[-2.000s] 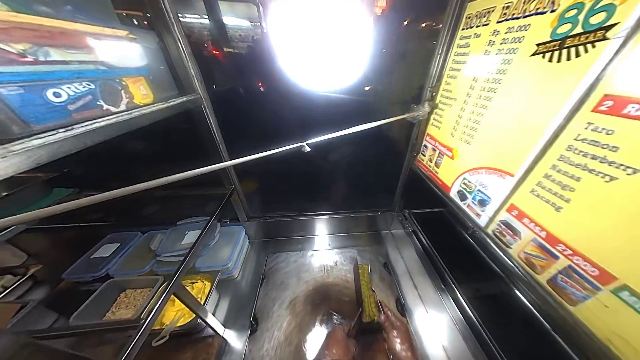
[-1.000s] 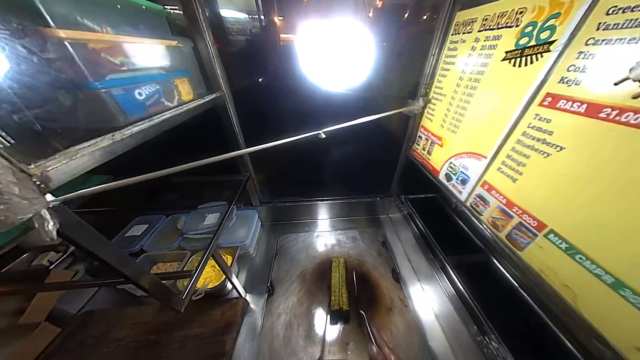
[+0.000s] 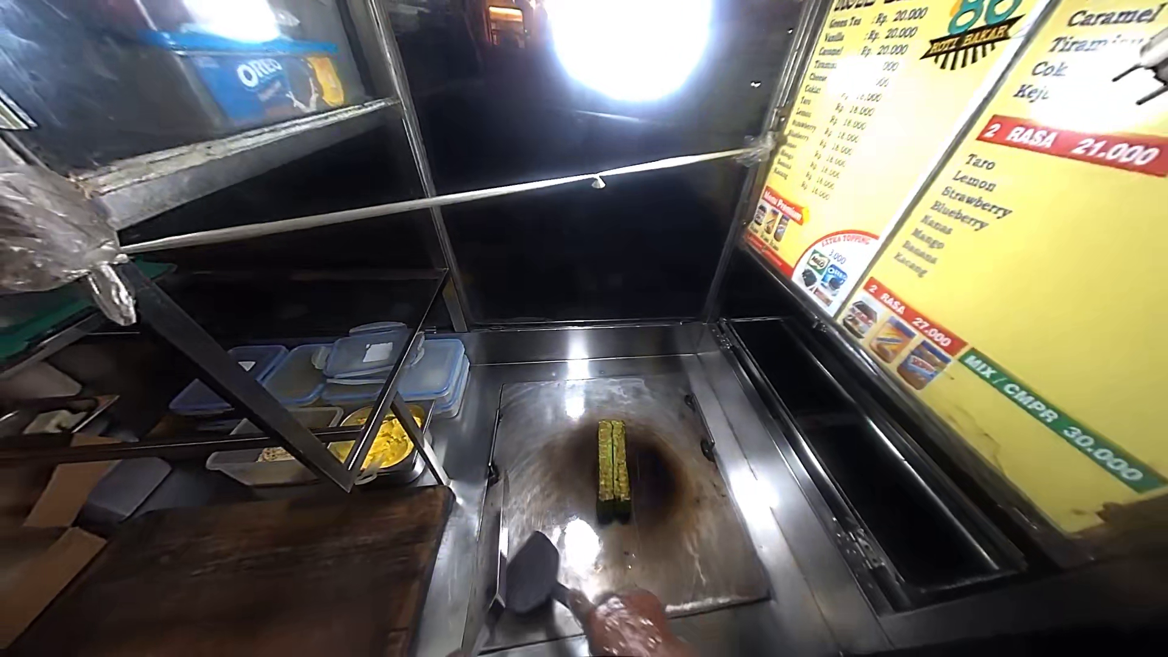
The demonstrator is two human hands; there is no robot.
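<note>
My right hand point(image 3: 631, 624) grips the handle of a dark spatula point(image 3: 532, 573), whose flat head is over the near left part of a metal griddle point(image 3: 721, 547). Beyond it, a long green and yellow piece of bread point(image 3: 613, 467), split lengthwise, lies on the browned middle of the griddle. Of my left hand point(image 3: 456, 653) only a fingertip-sized bit shows at the bottom edge, left of the spatula, beside a thin metal tool; its grip is hidden.
A dark wooden board point(image 3: 246, 566) lies at left. Behind it are a bowl of yellow spread point(image 3: 388, 443) and stacked plastic boxes point(image 3: 436, 370) under a metal-framed shelf. A deep black trough point(image 3: 876, 493) runs along the right, below a yellow menu board point(image 3: 1022, 274).
The bread was beside the hands two seconds ago and now lies apart from them. The spatula has come into clear view, left of the right hand. The view has shifted.
</note>
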